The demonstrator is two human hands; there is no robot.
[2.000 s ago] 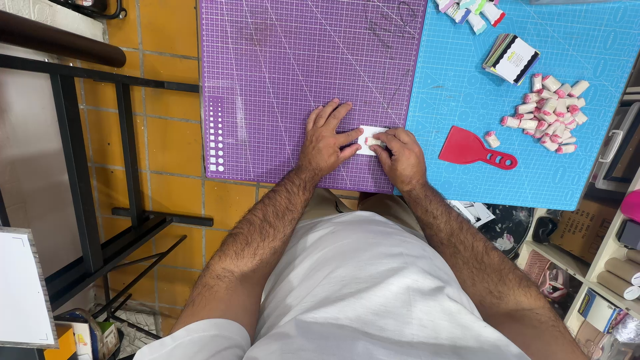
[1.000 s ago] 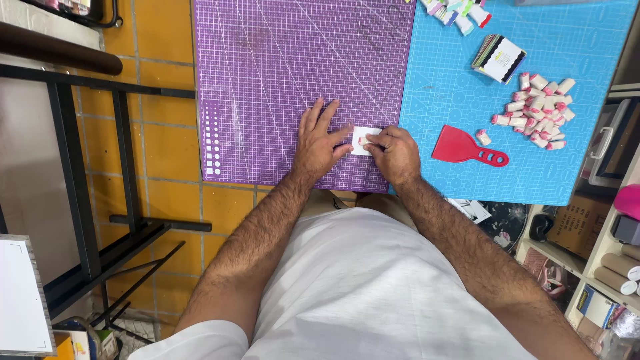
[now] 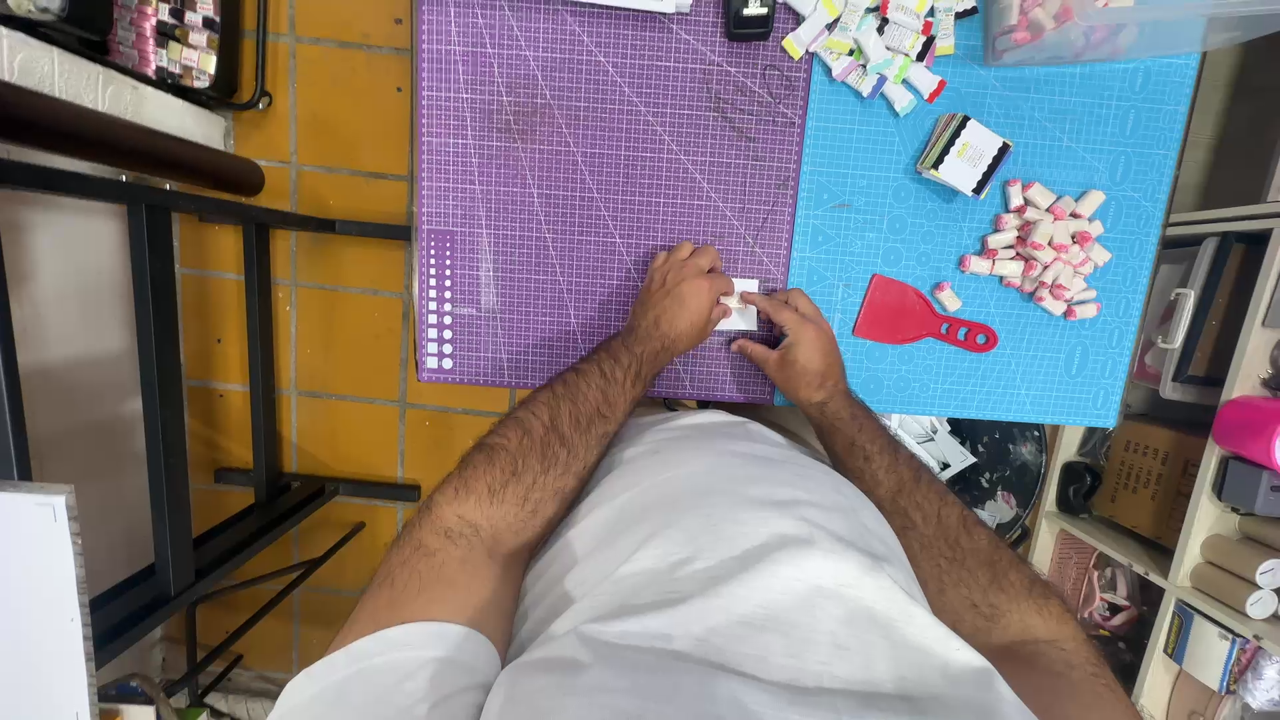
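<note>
A small white card (image 3: 740, 316) lies on the purple cutting mat (image 3: 600, 180) near its front right corner. On the card is a small pale wrapped piece (image 3: 738, 300), largely hidden by fingers. My left hand (image 3: 682, 295) rests at the card's left side, its fingertips on the small piece. My right hand (image 3: 796, 345) comes from the right, index fingertip on the piece and thumb apart below it. To the right, on the blue cutting mat (image 3: 900, 390), lie a red plastic scraper (image 3: 900, 312), a single white and pink piece (image 3: 947, 297) and a pile of similar pieces (image 3: 1045, 245).
A stack of printed cards (image 3: 965, 155) stands on the blue mat. Behind it are colourful wrapped pieces (image 3: 870, 50) and a clear plastic box (image 3: 1130, 35). A black object (image 3: 750, 18) sits at the purple mat's back. Shelves (image 3: 1120, 550) stand at the right, a black metal frame (image 3: 260, 360) at the left.
My right thumb has come away from the card and now stands apart below the index finger. My left hand's fingers, spread earlier, are drawn together over the small piece.
</note>
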